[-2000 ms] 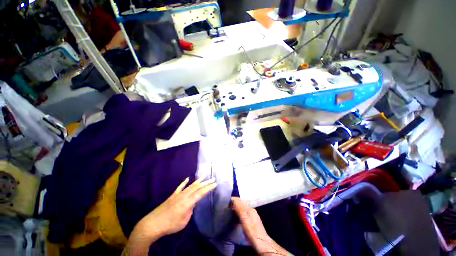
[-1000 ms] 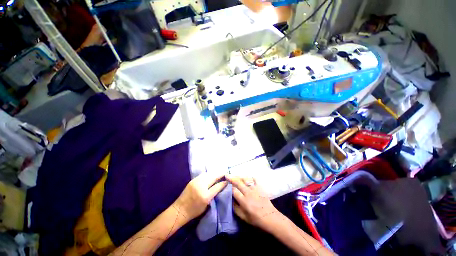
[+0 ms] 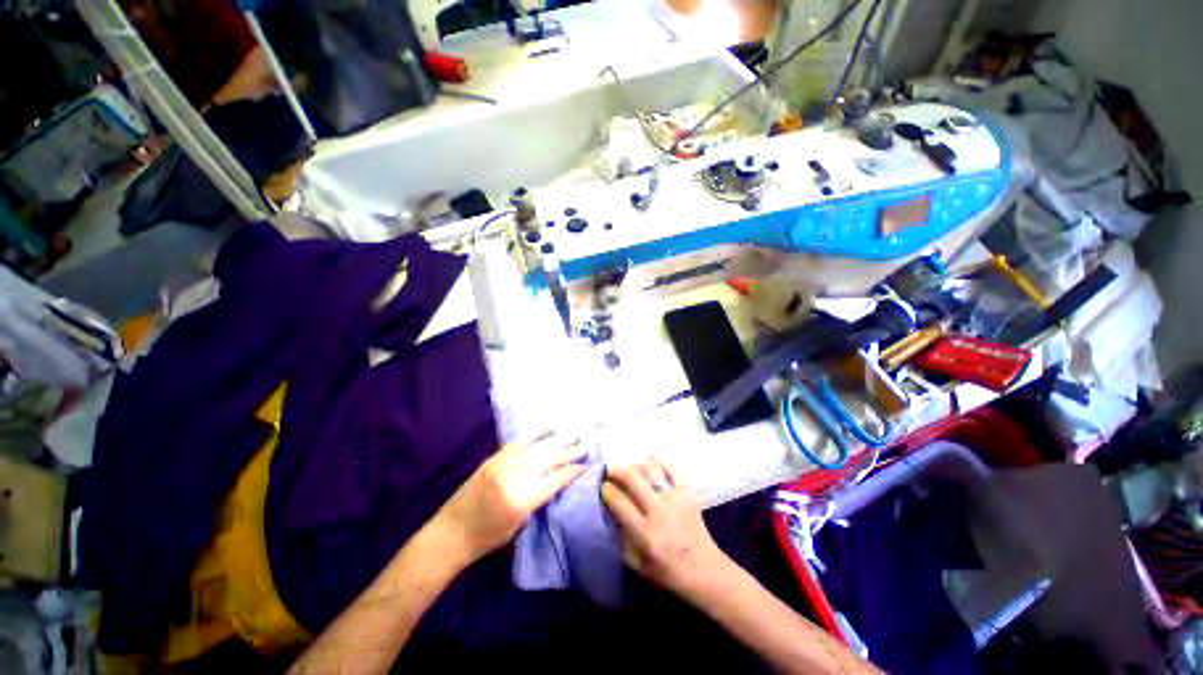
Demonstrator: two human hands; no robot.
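A pale lilac-grey piece (image 3: 570, 528) hangs over the table's front edge between my hands. My left hand (image 3: 512, 491) lies on its upper left part, fingers pointing right. My right hand (image 3: 660, 525) holds its right edge with bent fingers. The dark purple garment (image 3: 383, 422) is heaped to the left, beside my left forearm, with yellow cloth (image 3: 244, 547) showing under it. The presser foot and needle area (image 3: 600, 330) of the sewing machine (image 3: 792, 218) is beyond my hands, away from the fingers.
A black phone (image 3: 712, 363), blue-handled scissors (image 3: 829, 419), dark strips (image 3: 792, 346) and a red tool (image 3: 974, 360) lie right of the needle. A red-rimmed basket (image 3: 798, 560) with dark pieces stands at lower right. A person's arm (image 3: 244, 77) shows at upper left.
My hands came together on the pale piece from being apart, then moved slightly apart again. The pale piece now shows wider between them. The view has shifted slightly.
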